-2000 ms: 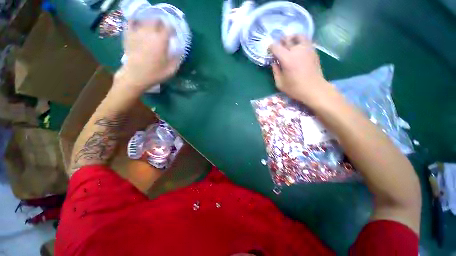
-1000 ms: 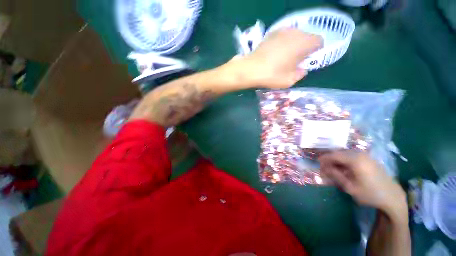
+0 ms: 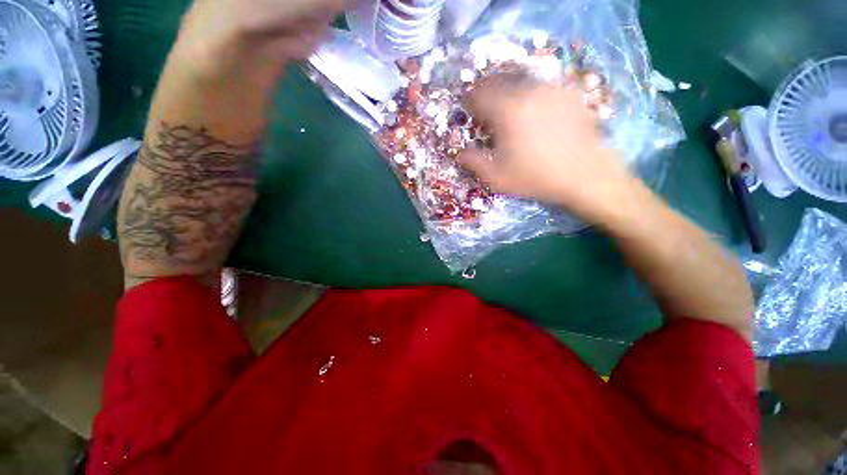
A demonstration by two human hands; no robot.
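Observation:
A clear bag point(image 3: 557, 223) full of shiny coppery and silver pieces point(image 3: 423, 172) lies in front of me. My right hand point(image 3: 534, 134) is over it, blurred, thumb and fingers apart among the pieces; no piece shows clearly between them. A white clip fan point(image 3: 409, 28) is tilted at the bag's upper left, its slotted housing cut off by the top edge, its flat clip base point(image 3: 358, 79) over the bag's edge. My left hand point(image 3: 279, 23) grips it from the left, blurred and partly out of the picture.
A white clip fan point(image 3: 37, 102) is at the far left, its base open. Another fan point(image 3: 817, 130) is at the right, beside a dark-handled hammer point(image 3: 743, 199) and a crumpled clear bag point(image 3: 803, 288). Tiny pieces point(image 3: 468, 273) lie by the bag's near edge. Cardboard point(image 3: 279, 311) shows below the green bench.
The view has shifted. The held fan has come to the bag's upper-left edge with my left hand. My right hand has moved from the bag's lower part up into the pieces.

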